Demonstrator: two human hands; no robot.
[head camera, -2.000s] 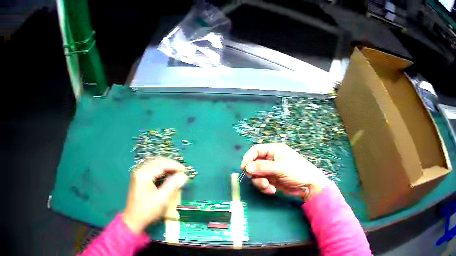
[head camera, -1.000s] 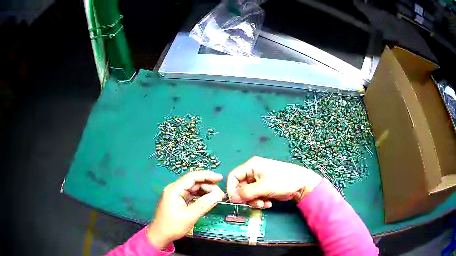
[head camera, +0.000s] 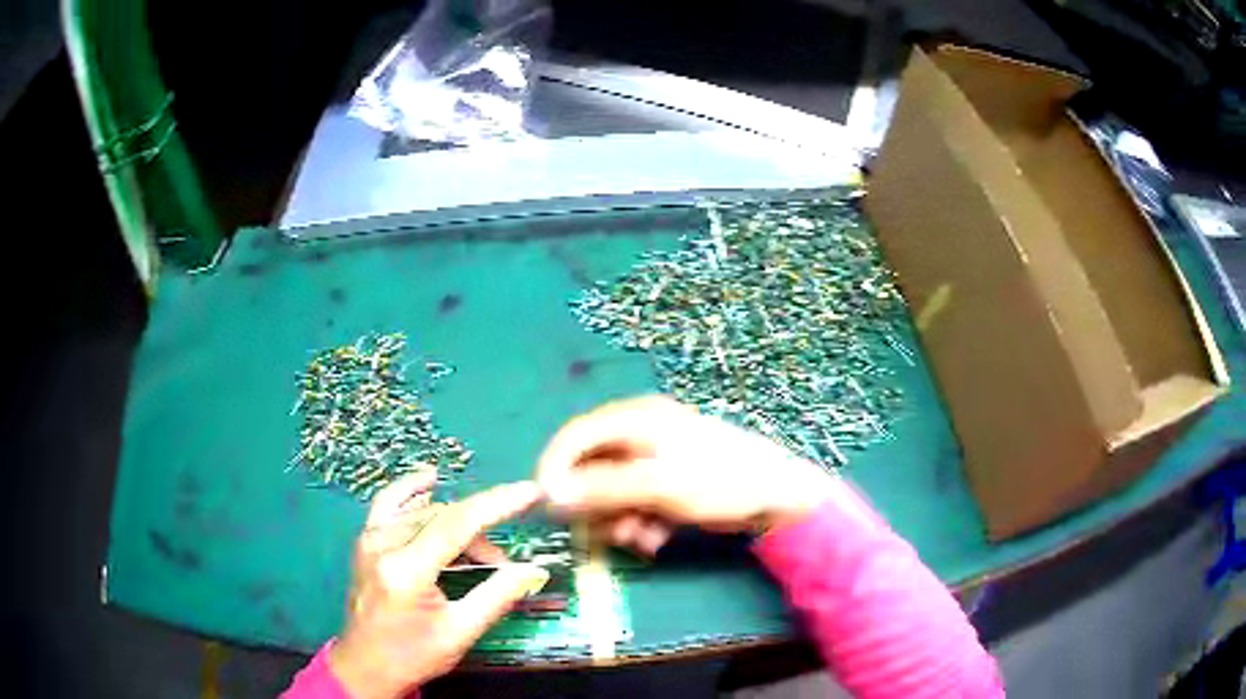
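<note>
A green circuit board (head camera: 558, 625) lies at the near bench edge, partly covered by my hands. A pale upright bar (head camera: 596, 615) crosses its right side. A dark red part (head camera: 549, 601) shows on the board. My left hand (head camera: 426, 574) is over the board's left part, thumb and fingers around its upper edge; whether it holds a component is hidden. My right hand (head camera: 656, 471) is just above the board, fingers curled and blurred; its fingertips are near my left fingertips. A small pile of leaded components (head camera: 366, 417) lies left, a larger pile (head camera: 779, 321) right.
An open cardboard box (head camera: 1004, 314) stands at the right. A silver-grey framed panel (head camera: 547, 171) lies at the back with a clear plastic bag (head camera: 451, 89) on it. A green post (head camera: 144, 150) rises at the back left. The teal-green mat (head camera: 205, 451) has dark spots.
My hands came from apart, beside the board, to close together over it. My right hand has since lifted slightly from the board. The whole view has shifted between frames.
</note>
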